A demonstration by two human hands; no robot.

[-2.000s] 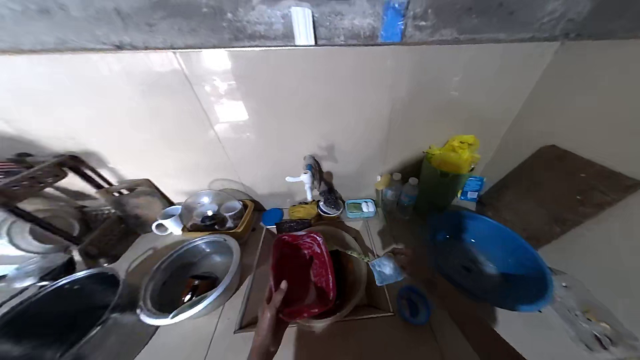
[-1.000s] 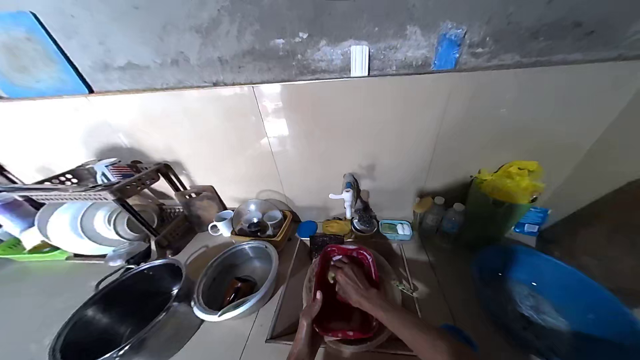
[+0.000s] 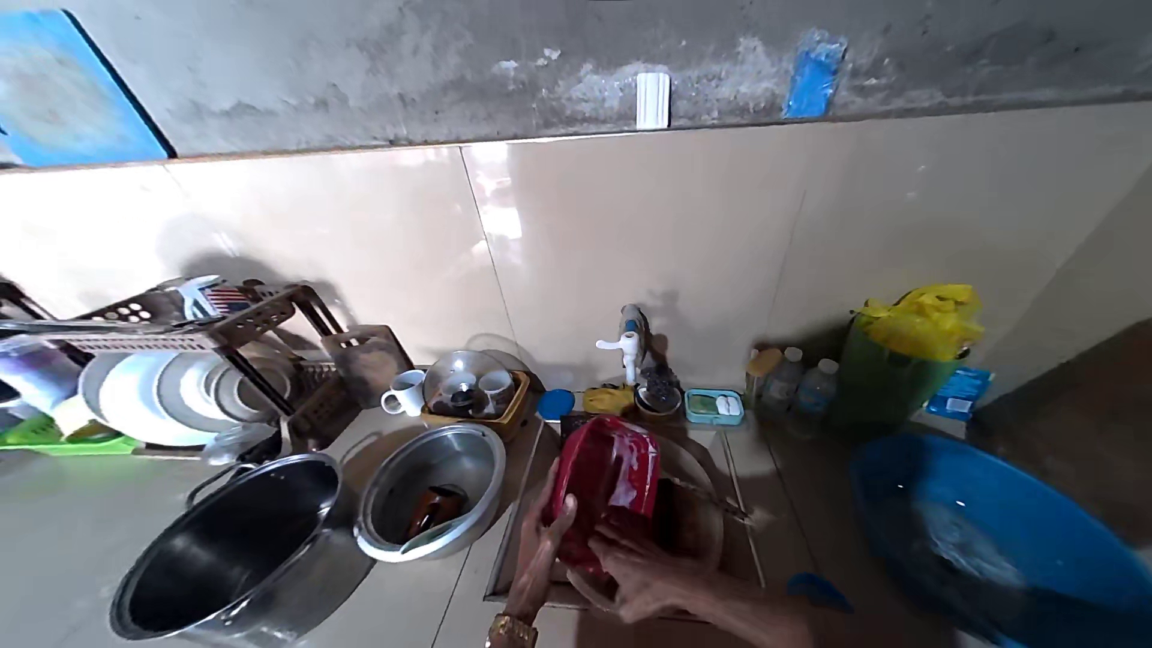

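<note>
A red plastic basin [image 3: 598, 477], streaked with white suds, is tilted over a round bowl [image 3: 706, 513] in the sink [image 3: 751, 549]. My left hand [image 3: 540, 531] grips its left side, thumb over the rim. My right hand [image 3: 634, 562] presses at its lower inner side; whether the fingers hold anything is hidden. Behind the basin stand a white-handled faucet [image 3: 627, 346], a small pot with a dark scrubber [image 3: 659, 396], a yellow cloth [image 3: 608, 400] and a teal soap dish [image 3: 714, 407].
Left are a metal basin [image 3: 490, 450] with a brown item, a large metal pot [image 3: 126, 585], a tray of cups [image 3: 513, 414] and a dish rack [image 3: 225, 337]. Right are plastic bottles [image 3: 814, 387], a green container [image 3: 886, 387] with a yellow bag, and a large blue basin [image 3: 1053, 504].
Two seconds ago only my left hand was at the red basin; my right hand has since come to it. The basin is now more tilted than one second ago. The view has shifted.
</note>
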